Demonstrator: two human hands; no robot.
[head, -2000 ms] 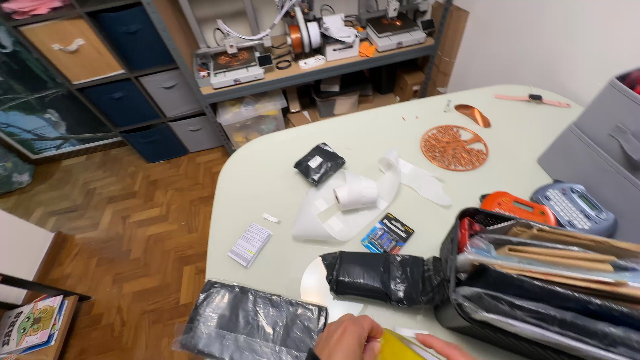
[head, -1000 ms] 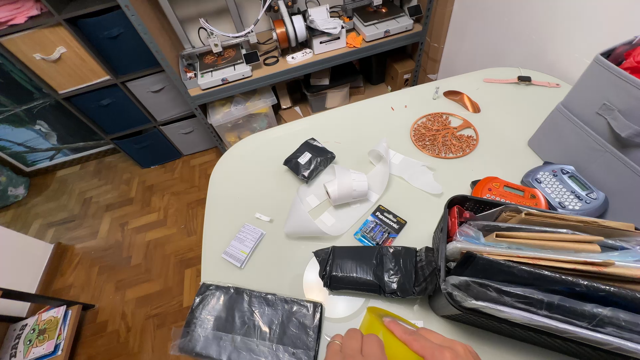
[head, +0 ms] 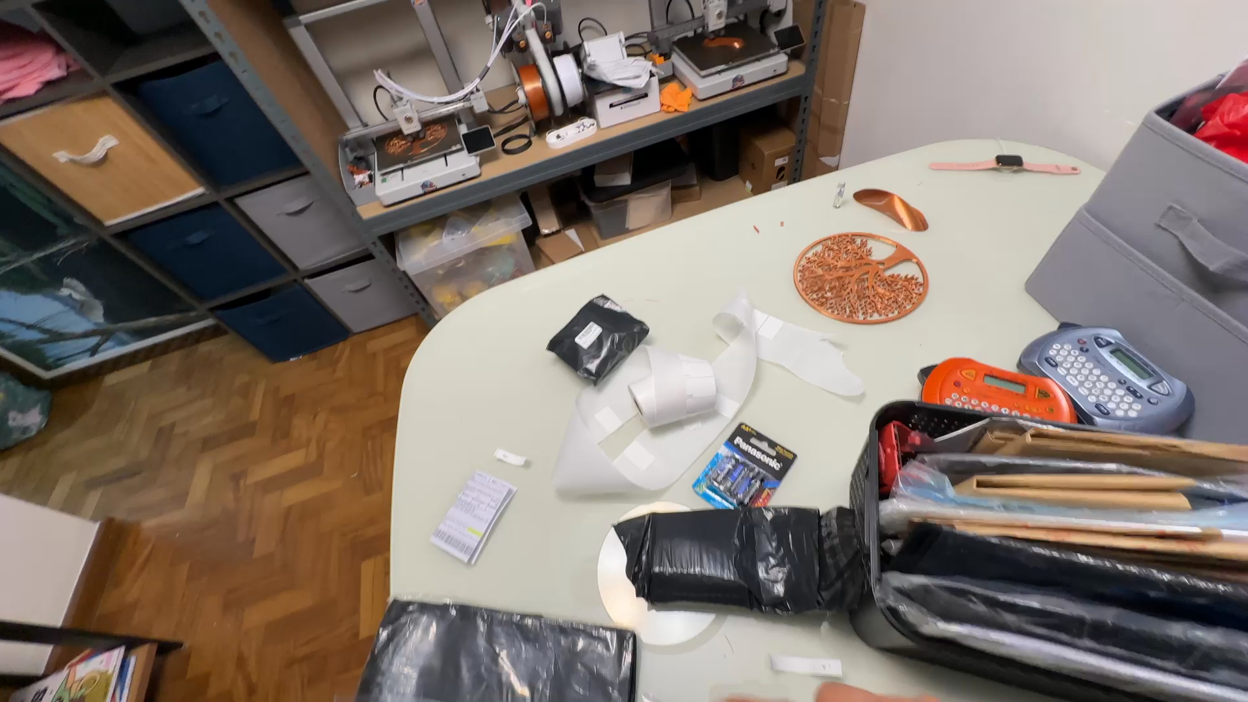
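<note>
At the bottom edge only slivers of fingers [head: 848, 693] show; which hand they belong to, and what they hold, cannot be told. Just above them lies a small white paper strip [head: 806, 666]. A black plastic-wrapped parcel [head: 731, 559] rests partly over a round white disc [head: 624, 595], beside the basket. Lower left is a flat black plastic mailer [head: 507, 653]. Behind the parcel lie a Panasonic battery pack [head: 746, 468], a roll of white labels [head: 673, 387] with its loose backing strip, and a small black package [head: 598, 337]. A printed paper slip [head: 474, 517] lies at the left.
A black basket [head: 868, 585] of mailers and cardboard stands at the right, with orange [head: 999, 388] and grey-blue [head: 1107, 378] label makers behind it. Farther back are a copper-coloured tree disc [head: 861, 278], a smartwatch [head: 1007, 164] and a grey fabric bin [head: 1150, 224]. 3D printers [head: 424, 161] stand on shelving.
Both hands and the yellow item they were at have dropped almost wholly out of view at the bottom. The white paper strip now shows near the parcel.
</note>
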